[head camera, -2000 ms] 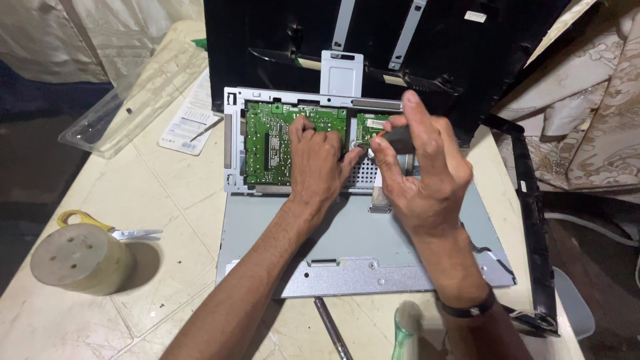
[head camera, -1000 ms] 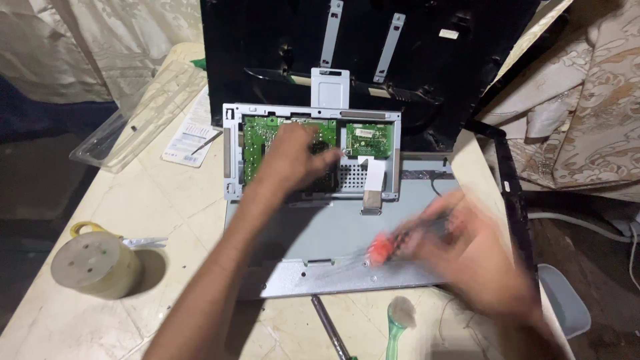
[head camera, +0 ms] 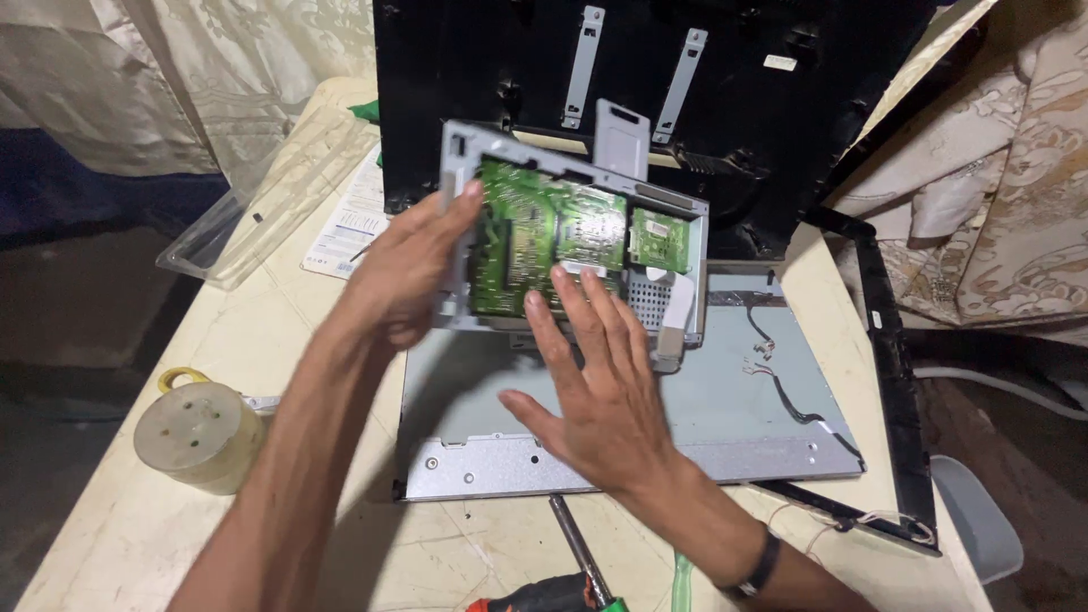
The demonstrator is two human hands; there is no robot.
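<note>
My left hand [head camera: 408, 272] grips the left edge of a metal chassis [head camera: 699, 246], which is lifted and tilted over the back of a flat display panel [head camera: 714, 399]. The chassis carries a large green circuit board [head camera: 518, 229] and a smaller green board [head camera: 659, 238]. A white flat cable [head camera: 678, 302] hangs from the small board, its connector at the chassis's lower edge. My right hand [head camera: 595, 399] has its fingers spread, fingertips over the large board's lower part; whether they touch it I cannot tell. Two loose wire connectors [head camera: 756, 357] lie on the panel's right part.
A black plastic back cover [head camera: 731, 85] stands behind. Along the right lies a black bezel frame [head camera: 901, 425]. At the left are a round translucent container [head camera: 195, 433], yellow-handled scissors [head camera: 180, 376] and clear plastic packaging [head camera: 255, 212]. A metal rod-like tool [head camera: 578, 544] and a black-and-red tool [head camera: 535, 595] lie in front.
The chassis has been raised and tilted off the panel, my left hand now at its left edge. My right hand has let go of the red-and-black tool and moved over the board.
</note>
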